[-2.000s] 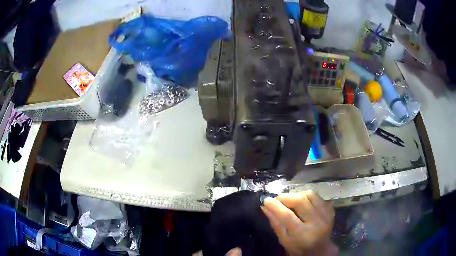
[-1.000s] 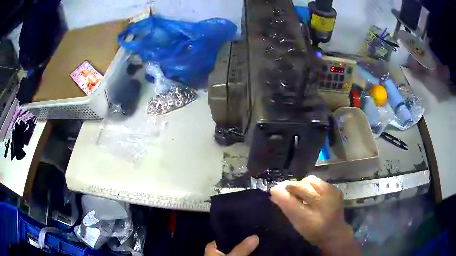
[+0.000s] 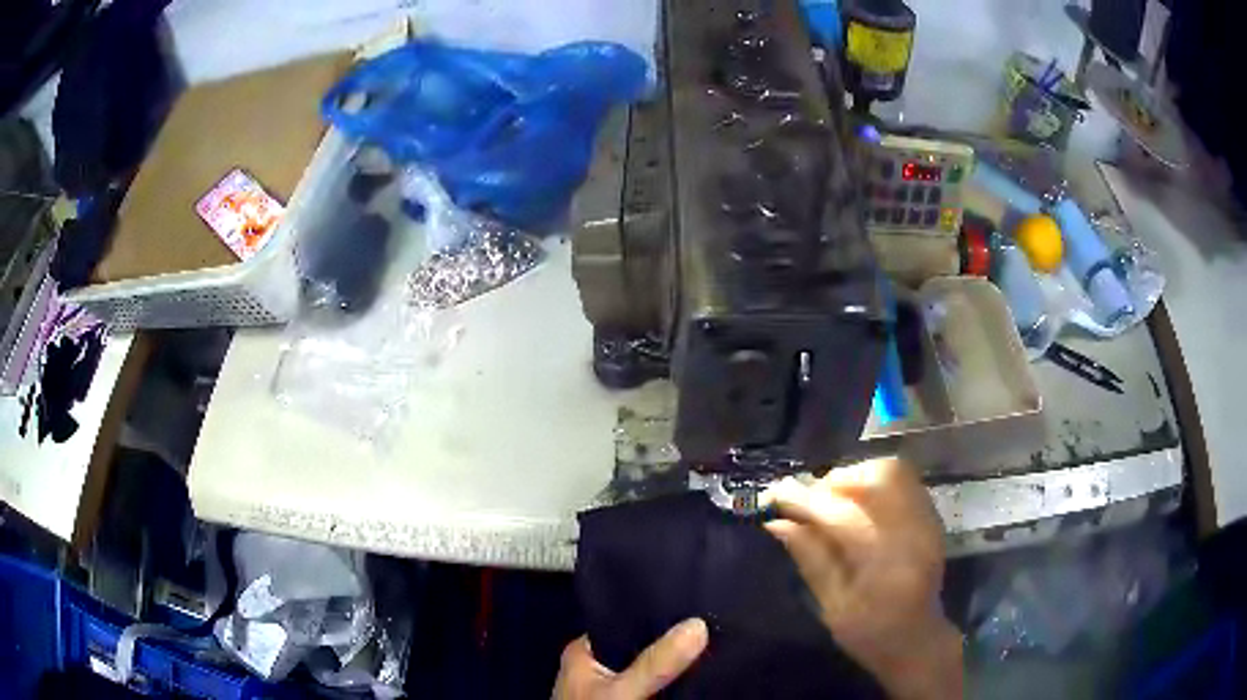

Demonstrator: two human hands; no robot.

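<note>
The button-sewing machine [image 3: 780, 246] stands at the centre, its head over the table's front edge. The dark fabric piece [image 3: 670, 561] hangs below the machine front, its upper edge near the small shiny presser parts [image 3: 734, 486]. My left hand [image 3: 632, 670], cut off by the bottom edge, holds the fabric with the thumb on top. My right hand [image 3: 868, 568] has its fingertips together at the shiny parts, beside the fabric's upper edge. Whether a button is between the fingertips cannot be made out.
A divided parts tray [image 3: 978, 358], control panel [image 3: 914, 205] and thread snips [image 3: 1083, 365] lie right of the machine. A blue plastic bag [image 3: 506, 123], a clear bag of silvery bits [image 3: 472, 263] and a white basket [image 3: 205, 301] are left.
The fingertips of my right hand have moved up to the presser parts from the fabric's edge. My left hand has come further into view with its thumb on the fabric. The camera view has shifted slightly.
</note>
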